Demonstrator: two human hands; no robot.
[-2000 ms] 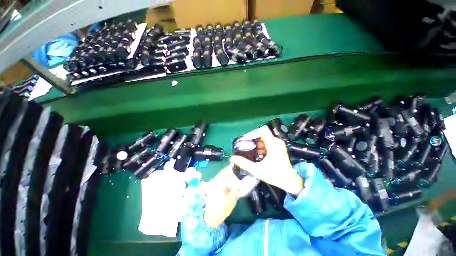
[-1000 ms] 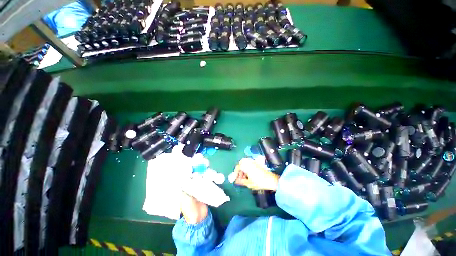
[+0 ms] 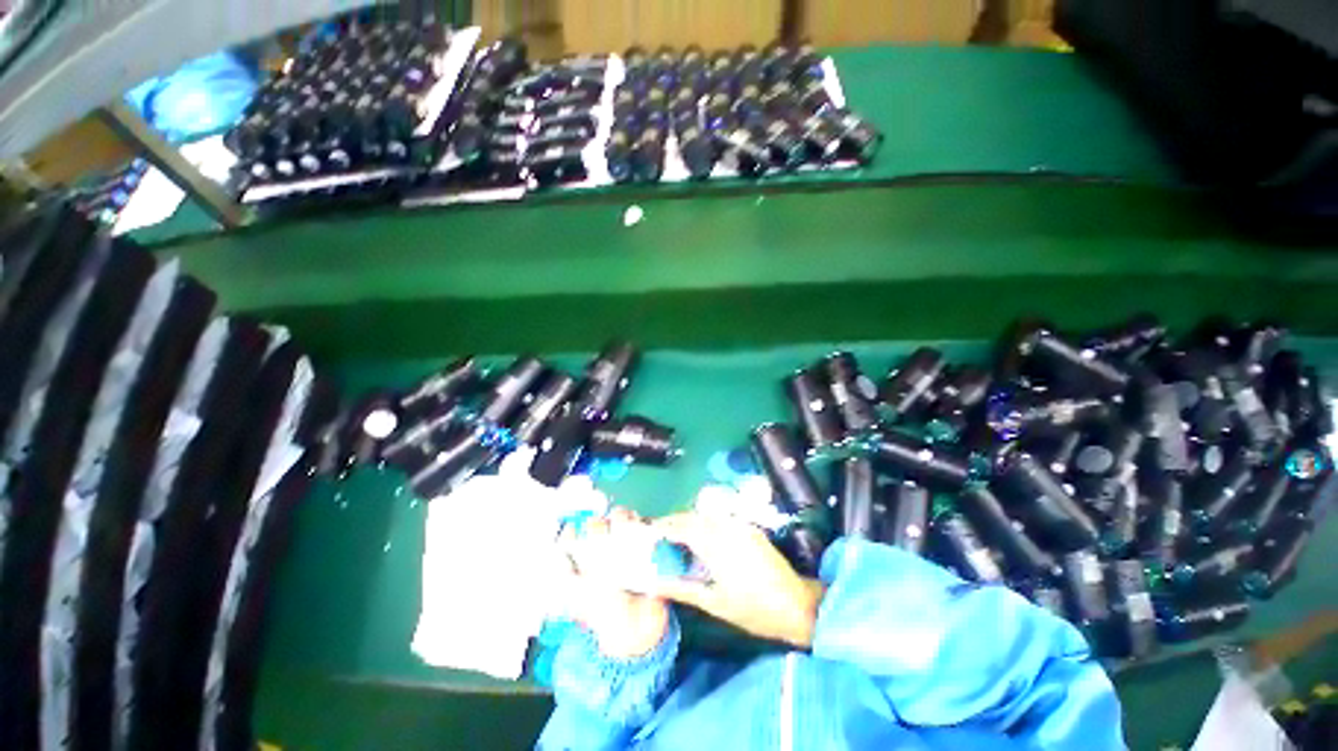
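My left hand (image 3: pixel 624 613) and my right hand (image 3: pixel 741 575) meet at the centre, low in the view. Between them is a small item with a dark blue round end (image 3: pixel 672 559); glare hides most of it, and its body cannot be told. Overexposed white material lies around the left hand's fingers. A pile of white sheets (image 3: pixel 477 587) lies left of my hands. Pale blue discs (image 3: pixel 732 467) lie just beyond my right hand.
Black cylinders (image 3: pixel 1059 499) lie in a heap at right, with a smaller group (image 3: pixel 506 418) at left. Stacked black trays (image 3: pixel 140 484) lean at far left. Lined-up units (image 3: pixel 719 118) stand on the raised back level. A clear plastic bag (image 3: pixel 1244 712) hangs at lower right.
The dark unit held one-second-plus earlier left my hands. My right hand then picked at a white disc; now it has moved left to meet my left hand.
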